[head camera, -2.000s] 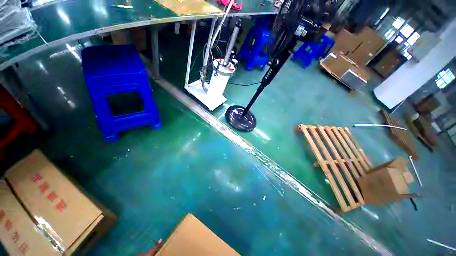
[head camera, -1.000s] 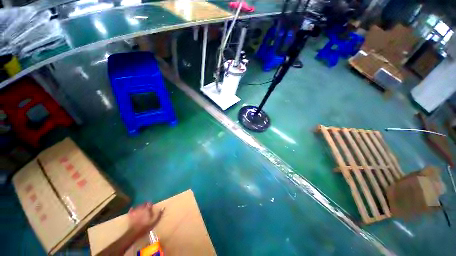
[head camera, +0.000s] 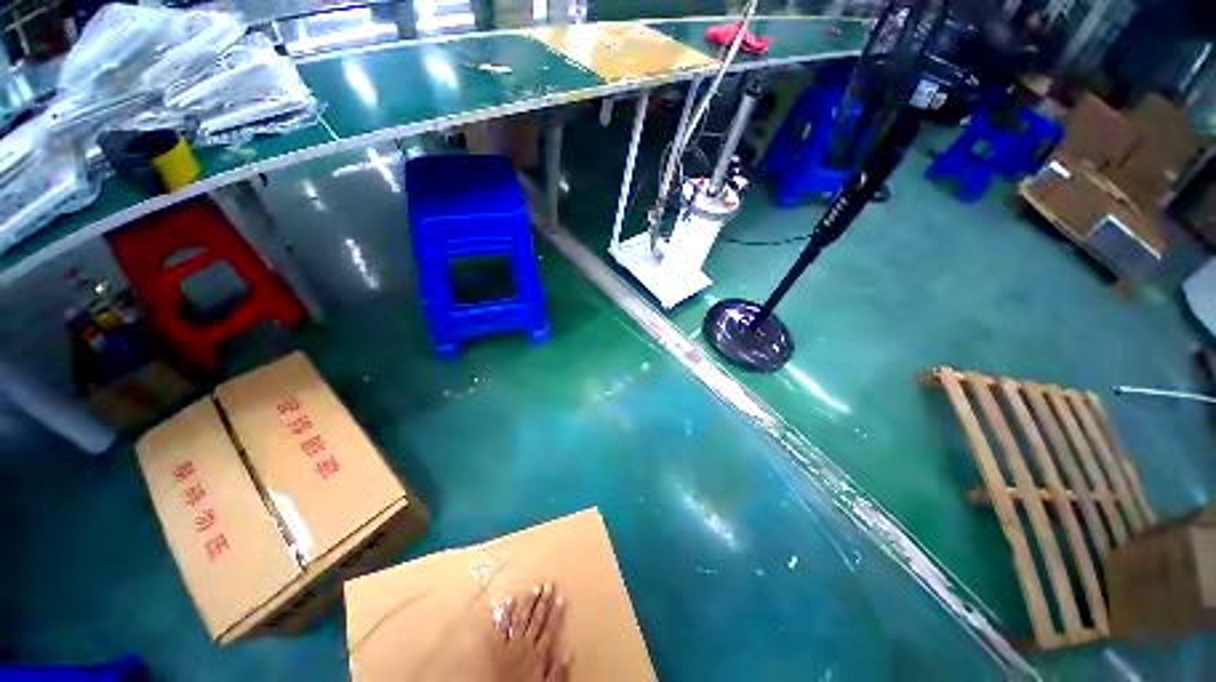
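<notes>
A brown carton (head camera: 416, 613) stands nearest at the bottom edge, cut off by it. A short shiny strip of clear tape (head camera: 500, 614) shows on its top face. One hand, apparently my left hand (head camera: 531, 632), lies on this face beside the strip. It is blurred and cut off by the bottom edge, with its fingers a little apart and nothing visible in it. My right hand is out of view. No tape gun shows.
A closed carton with red printing (head camera: 314, 453) stands to the left. A blue stool (head camera: 478, 253), red stool (head camera: 207, 287), fan base (head camera: 748, 335) and white pump unit (head camera: 694, 240) are ahead. A wooden pallet (head camera: 1047, 493) lies right. Bagged parts (head camera: 174, 87) cover the bench's left end.
The view has swung left, so the surroundings sit further right. The hand entered over the carton and now lies flatter on it. The orange tape gun seen one second ago is out of view.
</notes>
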